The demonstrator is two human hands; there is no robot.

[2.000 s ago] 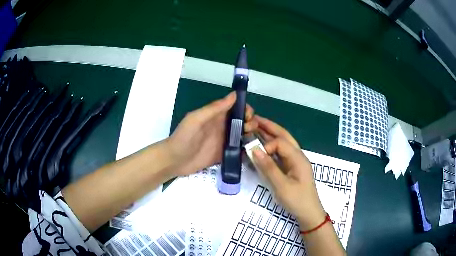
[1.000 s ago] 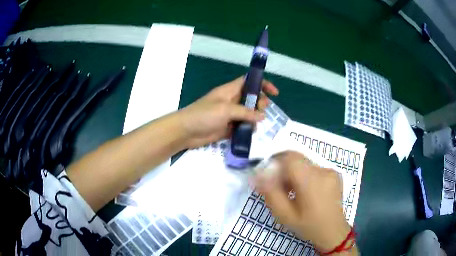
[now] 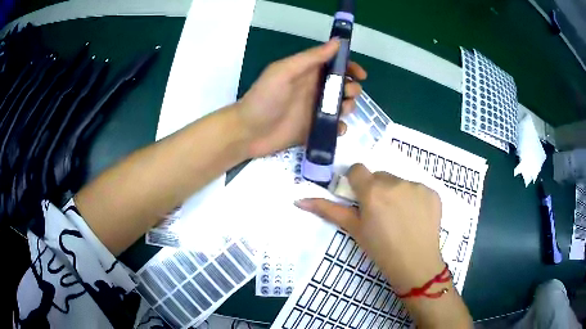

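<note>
My left hand (image 3: 289, 96) holds a black-and-purple appliance body (image 3: 324, 135) around its middle, dark tip up and cut off by the top edge. A whitish label shows on its upward face. My right hand (image 3: 392, 222) is at the body's lower purple end, thumb stretched left, with a small white pad (image 3: 345, 187) held by its bent fingers. Below lie an outlined label sheet (image 3: 347, 283), a silver-grey label sheet (image 3: 196, 283) and a round sticker sheet (image 3: 276, 273). Glare washes out the middle of the pile.
Waiting black bodies (image 3: 87, 128) fan out at left. A long white strip sheet (image 3: 209, 71) lies beside them. At right are spare round sticker sheets (image 3: 488, 96), a white wipe (image 3: 529, 151), a purple-and-black body (image 3: 549, 225) and part of another label sheet (image 3: 578, 218).
My left hand and the body have moved up in the picture, and the label on it shows larger. My right hand has swung from beside the body's middle to its lower end, keeping the pad.
</note>
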